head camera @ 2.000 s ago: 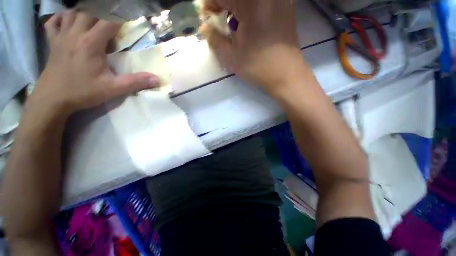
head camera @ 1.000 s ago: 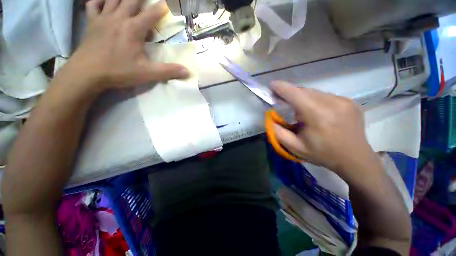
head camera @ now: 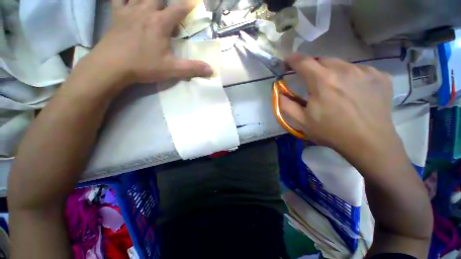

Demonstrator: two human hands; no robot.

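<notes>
A cream fabric piece [head camera: 199,114] lies flat on the white machine table, its lower end at the front edge. My left hand [head camera: 151,45] lies spread over its upper left part, thumb on the fabric. My right hand [head camera: 338,96] holds orange-handled scissors [head camera: 277,103] by the handles. The blades point up and left into the lit needle area [head camera: 237,17], their tips close to the presser foot. Glare hides whether the blades touch anything. A narrow white tape [head camera: 316,25] hangs in a loop right of the needle area.
Cream pieces [head camera: 55,38] are heaped at the left. A blue crate [head camera: 139,207] below left stands by magenta and red scraps [head camera: 88,222]. Another blue crate [head camera: 323,184] at the lower right holds cream pieces. The machine body [head camera: 389,20] is at the upper right.
My right hand first took up the scissors, then moved their tips up to the needle area. My left hand stays on the cream piece. The whole view has shifted.
</notes>
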